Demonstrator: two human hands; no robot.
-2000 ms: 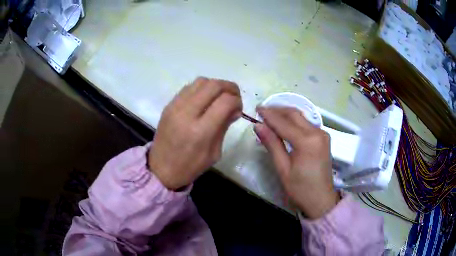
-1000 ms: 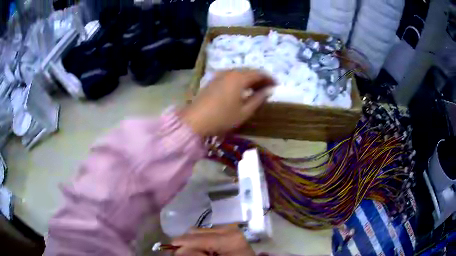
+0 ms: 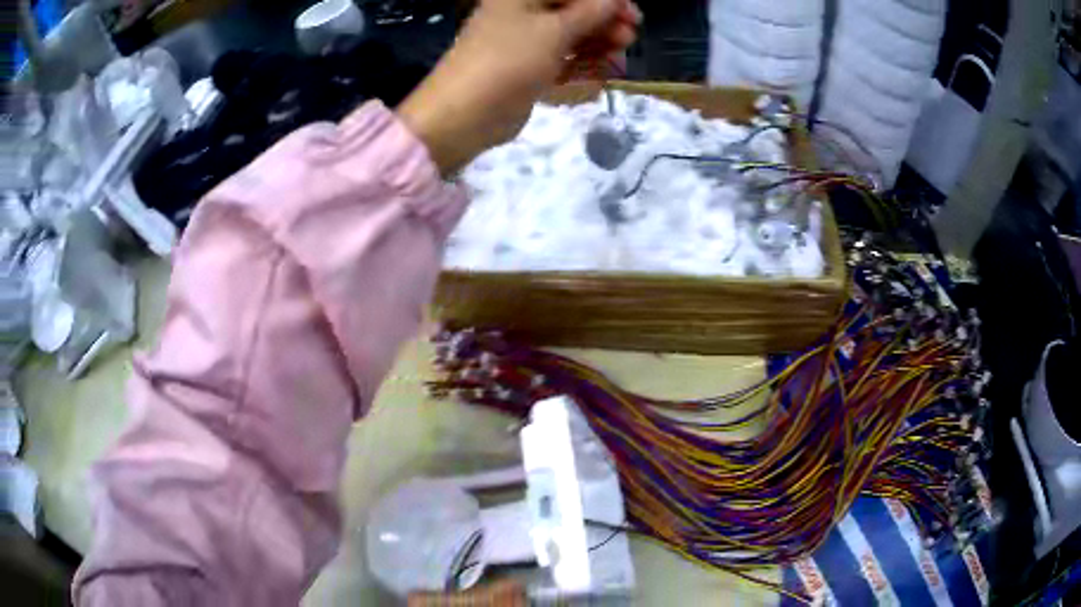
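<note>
My left hand, in a pink sleeve, is raised over the parts box. Its fingers pinch thin leads, and a silver-grey round part hangs from them above the white round parts. The fingertips are blurred. The white bracket lies on the table at the bottom, its round disc end to the left, with thin dark cable at the disc and at the box plate. My right hand is only a sliver at the bottom edge, by the bracket; what it holds is hidden.
A large wire harness bundle lies right of the bracket, partly on a blue-and-white sheet. White brackets are heaped at left and black head shells behind. White cup columns stand at the back.
My left hand has moved up from inside the box, and a silver-grey round part now hangs from it. My right hand and the cable end it held have mostly left the bottom of the view.
</note>
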